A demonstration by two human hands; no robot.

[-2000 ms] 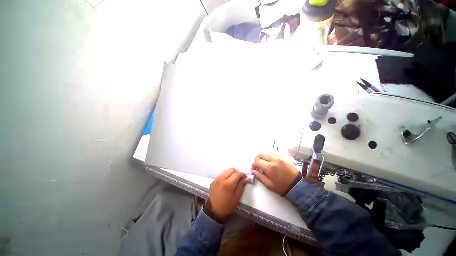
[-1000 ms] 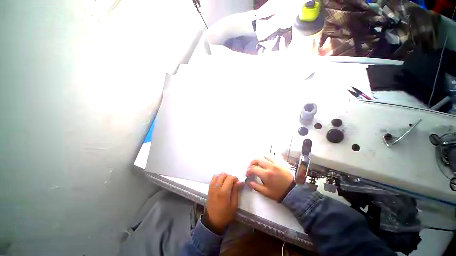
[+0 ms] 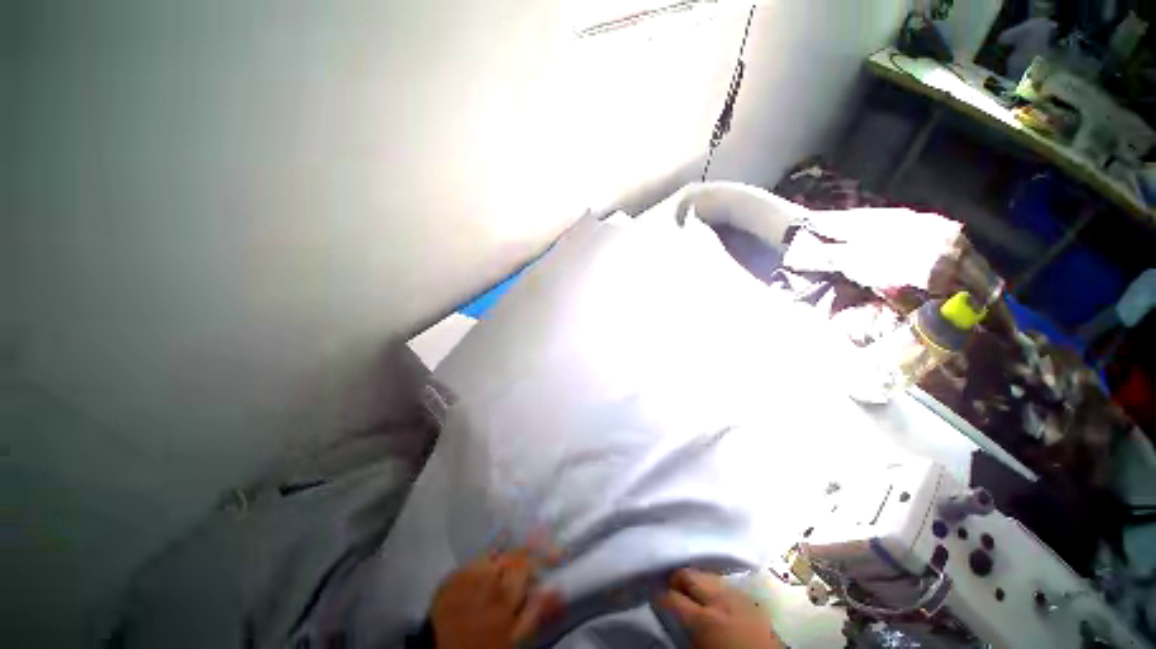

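Note:
A large light grey fabric piece [image 3: 609, 444] lies over the table left of the machine, wrinkled near the front and washed out by the lamp further back. My left hand [image 3: 488, 601] is at the bottom centre, blurred, with its fingers on the fabric edge. My right hand [image 3: 720, 611] is right of it, cut off by the bottom edge, also gripping the fabric. A dark fold runs between the hands. The sewing machine head [image 3: 887, 526] stands right of my right hand. The needle area is hard to make out.
A bottle with a yellow-green top [image 3: 963, 309] stands behind the machine beside a brown mottled heap [image 3: 1033, 380]. Grey cloth [image 3: 254, 558] hangs at the left. A pale wall [image 3: 254, 190] borders the table. Another workbench [image 3: 1001, 114] is at the upper right.
The view has swung up and left, so the machine appears lower. The flat sheet is now wrinkled and drawn over the table's front edge. Both hands are lower in the picture, holding the fabric.

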